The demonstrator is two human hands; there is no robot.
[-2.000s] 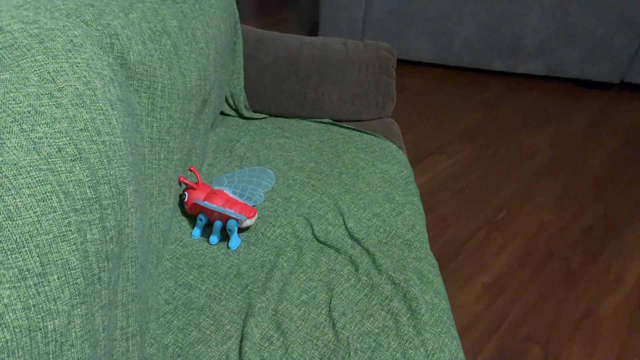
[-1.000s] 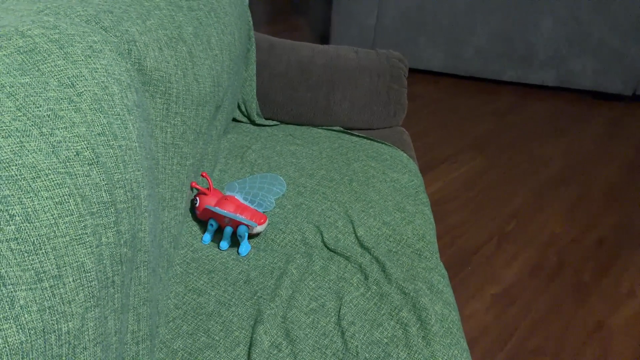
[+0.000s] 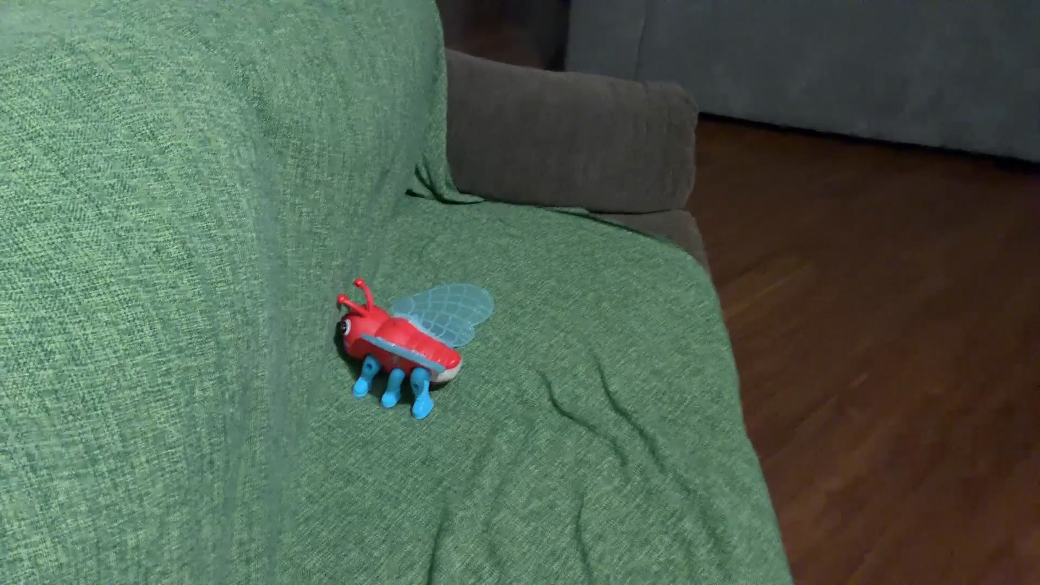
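Note:
Neither my left hand nor my right hand shows in the head view. A red plastic toy insect [image 3: 398,345] rests on the green woven cover [image 3: 520,496] of a sofa seat, close to the foot of the backrest. It has blue legs, red antennae, a large eye and a translucent blue wing [image 3: 447,311] spread toward the upper right. Its head points left. The underside of the toy is mostly hidden, and nothing is seen touching it but the cover.
The covered backrest [image 3: 138,244] rises at the left. A brown upholstered armrest [image 3: 569,138] closes the far end of the seat. Creases run through the cover right of the toy. Beyond the seat's right edge lies a reddish-brown wooden floor [image 3: 877,349], with a grey upholstered piece [image 3: 829,65] behind.

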